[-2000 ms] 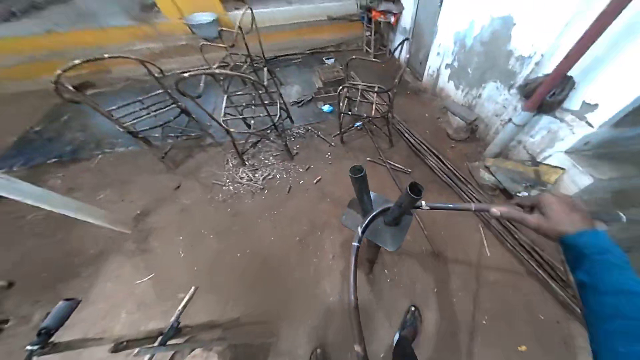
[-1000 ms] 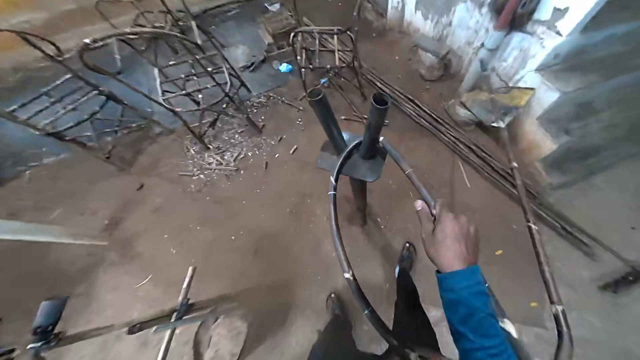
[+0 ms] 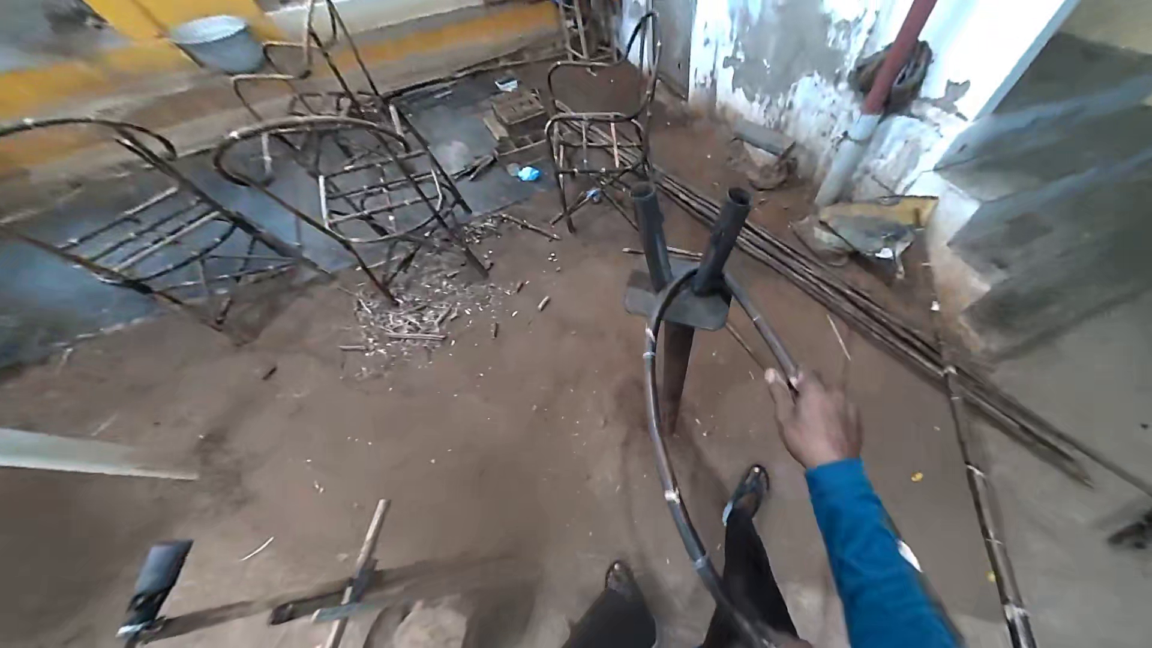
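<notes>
A long bamboo or cane pole is bent in a curve between two upright metal tubes on a flat metal plate, which stands on a post. My right hand, in a blue sleeve, is shut on the pole to the right of the post. The near part of the pole curves down to the bottom edge, where a small bit of skin shows, perhaps my left hand; its fingers are out of view. Another stretch of jointed pole runs down the right side.
Several bent cane chair frames stand at the back left, with cane scraps before them. A bundle of poles lies along the right. A metal bucket sits at the back. A low frame is at the lower left.
My right hand has come in from the far right with the pole, which now bends more tightly around the tube. It has moved little in the last second.
</notes>
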